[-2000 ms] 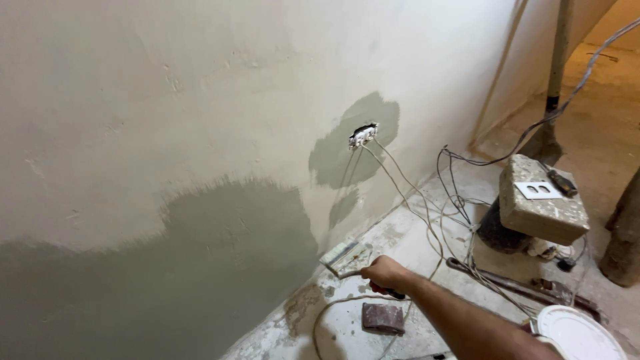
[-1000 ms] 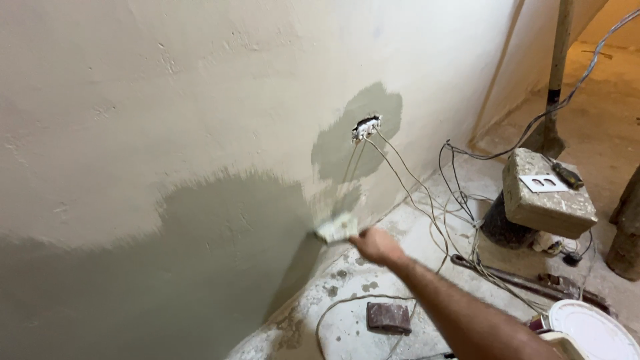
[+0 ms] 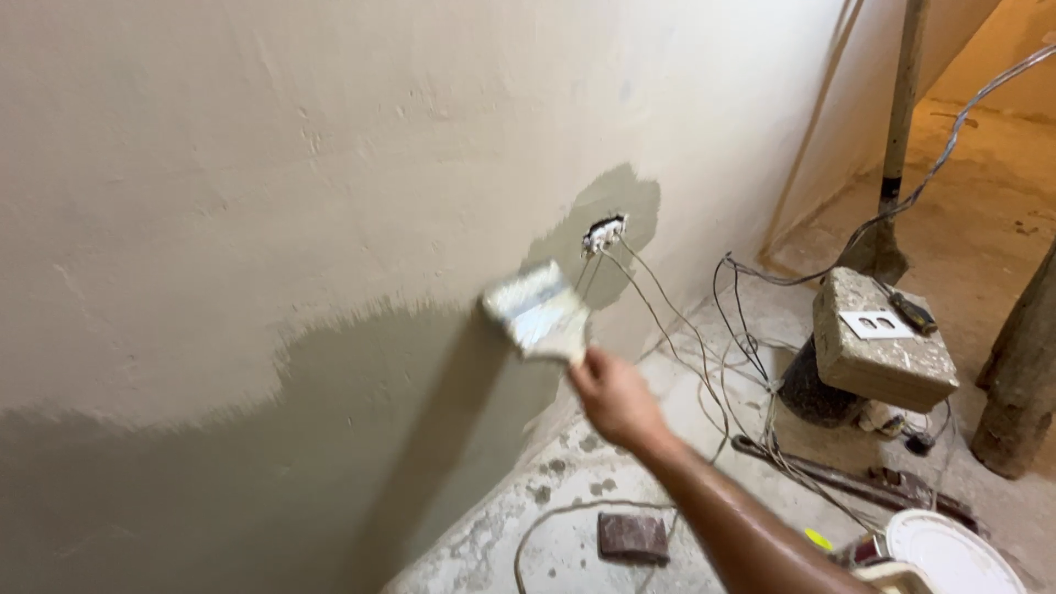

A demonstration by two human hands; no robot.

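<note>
My right hand (image 3: 617, 394) grips the handle of a wide flat paintbrush (image 3: 536, 309), whose bristles point up and left at the wall. The brush is at the upper edge of a dark, wet-looking area (image 3: 396, 396) along the lower wall. Just right of and above the brush, an electrical outlet opening (image 3: 605, 234) sits within a darker patch, with thin wires hanging out of it. Whether the bristles touch the wall cannot be told exactly. My left hand is out of view.
A masonry block (image 3: 887, 355) holds a white outlet cover plate (image 3: 876, 324) and a screwdriver (image 3: 912, 312). Loose wires, a pipe wrench (image 3: 858, 483), a shovel (image 3: 895, 190), a white round lid (image 3: 949, 557) and a dark reddish block (image 3: 633, 537) are on the floor side.
My right hand has lifted the brush from near the foot of the wall to beside the outlet opening. The dark area now reaches the patch around the opening.
</note>
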